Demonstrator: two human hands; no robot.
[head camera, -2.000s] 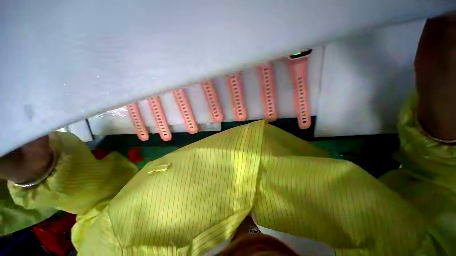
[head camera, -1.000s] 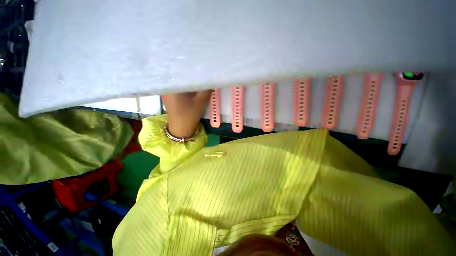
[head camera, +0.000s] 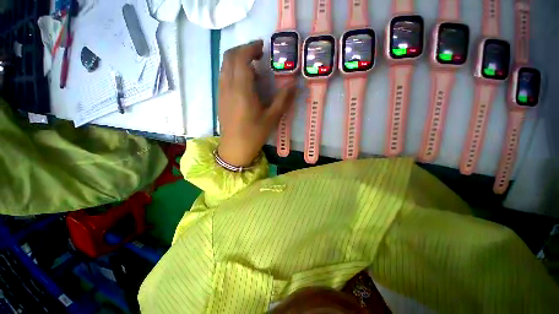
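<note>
Several pink smartwatches lie face up in a row on a white sheet (head camera: 380, 132), straps running toward me. Their lit screens show green and red blocks. The leftmost smartwatch (head camera: 284, 51) is beside my left hand; another smartwatch (head camera: 405, 38) is mid-row, and the rightmost smartwatch (head camera: 526, 86) is near the right edge. My left hand (head camera: 248, 101) is at the left end of the row, palm down, fingers apart, holding nothing. Its thumb reaches over the leftmost watch's lower strap; whether it touches is unclear. My right hand is out of the picture.
Papers (head camera: 110, 76) lie at the upper left with a grey oblong piece (head camera: 135, 29), a red pen-like tool (head camera: 65, 60) and a small dark piece (head camera: 90, 58). A neighbour's yellow sleeve (head camera: 73, 165) is at the left edge. A red object (head camera: 104, 227) is below it.
The large white foam sheet that covered the upper view is gone, and the watch faces and papers now show. My left hand, partly under its edge before, is now uncovered with fingers spread.
</note>
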